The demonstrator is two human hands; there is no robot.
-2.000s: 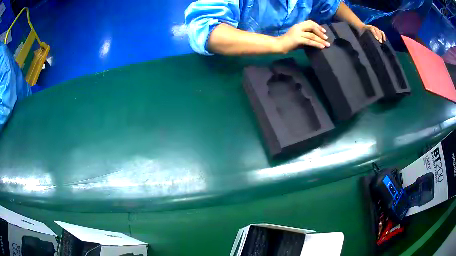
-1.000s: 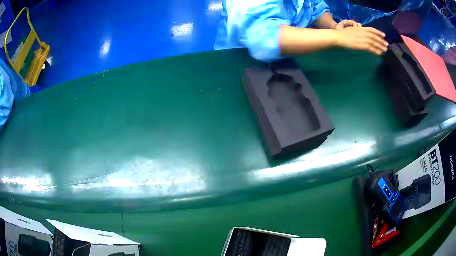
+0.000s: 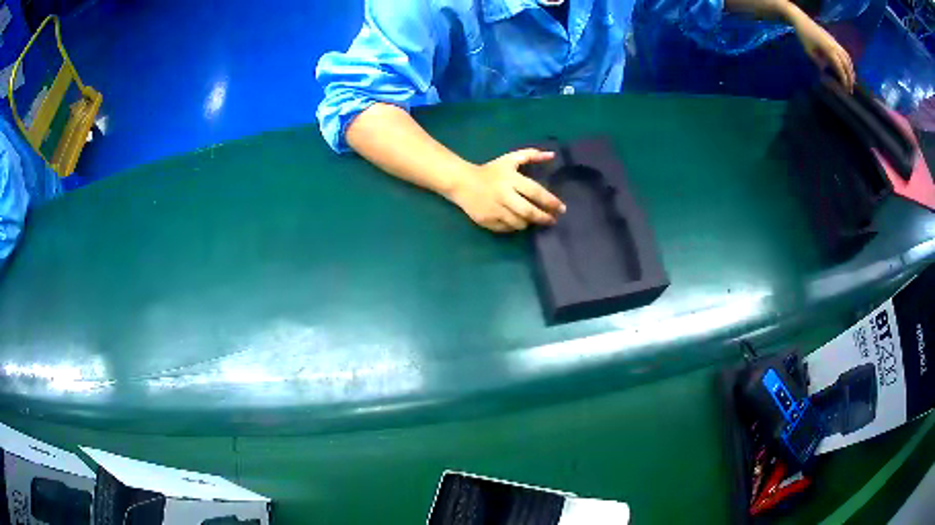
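Note:
Neither of my hands is in view. Nearest me, at the bottom edge, an open box (image 3: pixel 598 514) with dark foam inside is cut off by the frame. Two white and black boxes (image 3: pixel 195 488) stand at the bottom left. At the lower right, a black and blue battery tester (image 3: pixel 784 405) lies on a black foam tray (image 3: pixel 734 441) with red clips (image 3: pixel 767 480). A retail box (image 3: pixel 884 354) with "BT" lettering is beside it. A black foam insert (image 3: pixel 597 231) with an empty cutout lies on the dark green bench.
Across the dark green bench (image 3: pixel 308 267), a person in a blue smock has one hand (image 3: pixel 510 192) on the foam insert, the other at stacked black foam (image 3: pixel 836 169). A salmon panel (image 3: pixel 912 169) leans there. A yellow frame (image 3: pixel 72 128) stands far left.
The other person's one hand has moved left onto the single foam insert, which has turned slightly. The other foam was gathered at the right. The boxes and tester on the belt have shifted left.

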